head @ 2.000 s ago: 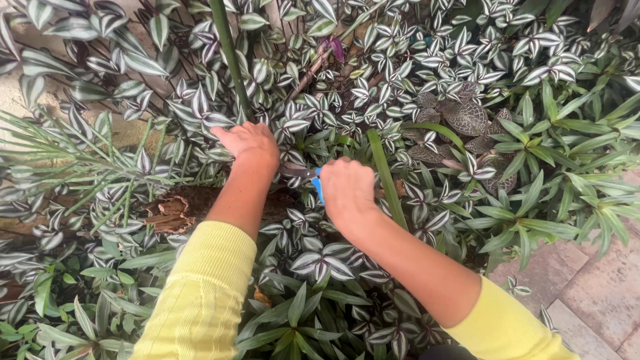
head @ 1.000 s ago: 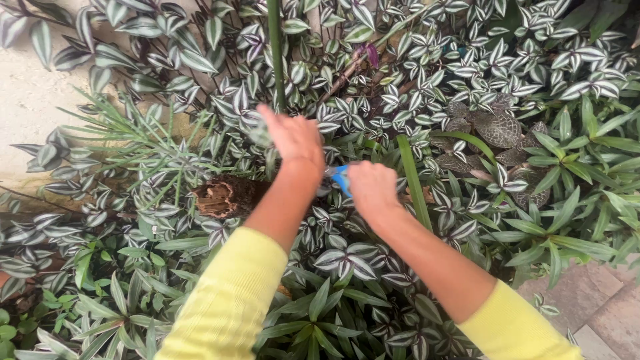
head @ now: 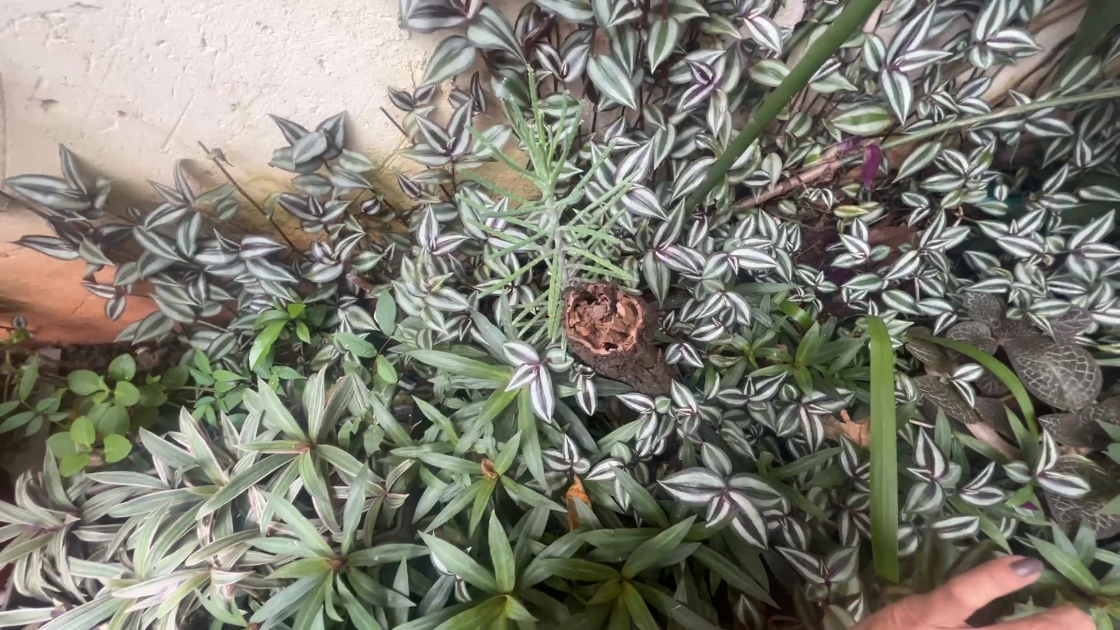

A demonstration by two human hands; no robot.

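At the bottom right edge shows part of one hand, which looks like my left hand (head: 980,599), with a dark-painted nail. Most of it is cut off, so whether it holds anything is hidden. It is nearest to a long green strap leaf (head: 884,451) and striped wandering-dude leaves (head: 722,494). My right hand is out of view, and no tool shows. A broken, hollow end of a brown log (head: 604,324) lies among the foliage, beside a spiky narrow-leaved plant (head: 556,219).
A pale rough wall (head: 219,79) rises at the upper left. A thick green stalk (head: 779,101) slants across the upper right. Rosettes of long green leaves (head: 332,560) fill the lower foreground. Dark veined leaves (head: 1050,367) grow at the right.
The view has shifted left. Both hands were at the middle of the bed, the right one on a blue-handled tool; now only part of one hand shows at the lower right.
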